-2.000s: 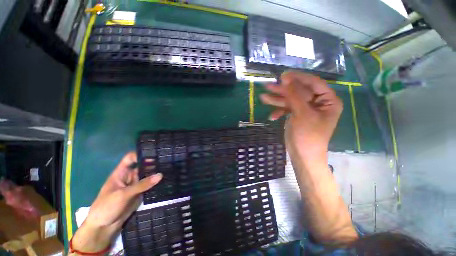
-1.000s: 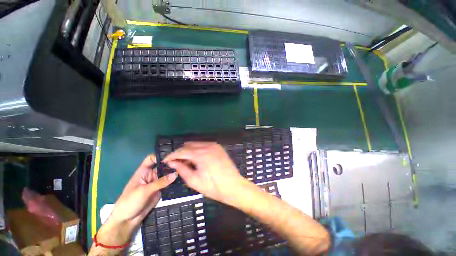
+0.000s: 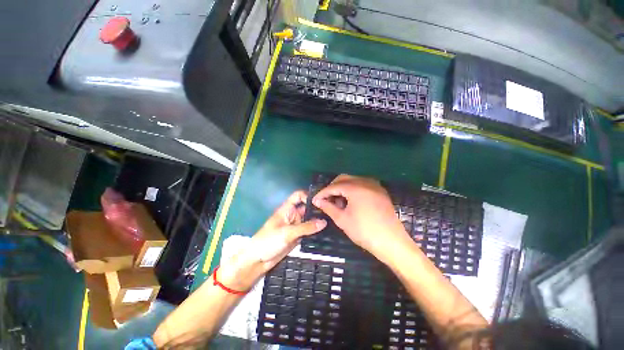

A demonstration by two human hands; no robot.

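A black component tray point(image 3: 448, 229) lies in front of me, with white showing through pockets towards its right end. A second component tray point(image 3: 295, 301) lies on its near side. My left hand point(image 3: 263, 243) grips the far tray's left end, its thumb on top. My right hand point(image 3: 362, 212) is over the same end, close to the left fingertips, with thumb and forefinger pinched together. Whether a small part is between them is too small to tell. My right hand and forearm cover part of both trays.
A black tray stack point(image 3: 349, 92) stands at the back, with a wrapped tray pack point(image 3: 516, 102) to its right. A grey machine with a red button point(image 3: 118, 34) is at upper left, cardboard boxes point(image 3: 113, 239) below. White sheets point(image 3: 503, 229) show under the trays.
My right hand has come from near the wrapped pack down to the tray's left end and stays there. My left hand keeps its hold. The view has swung left, showing more machine and boxes.
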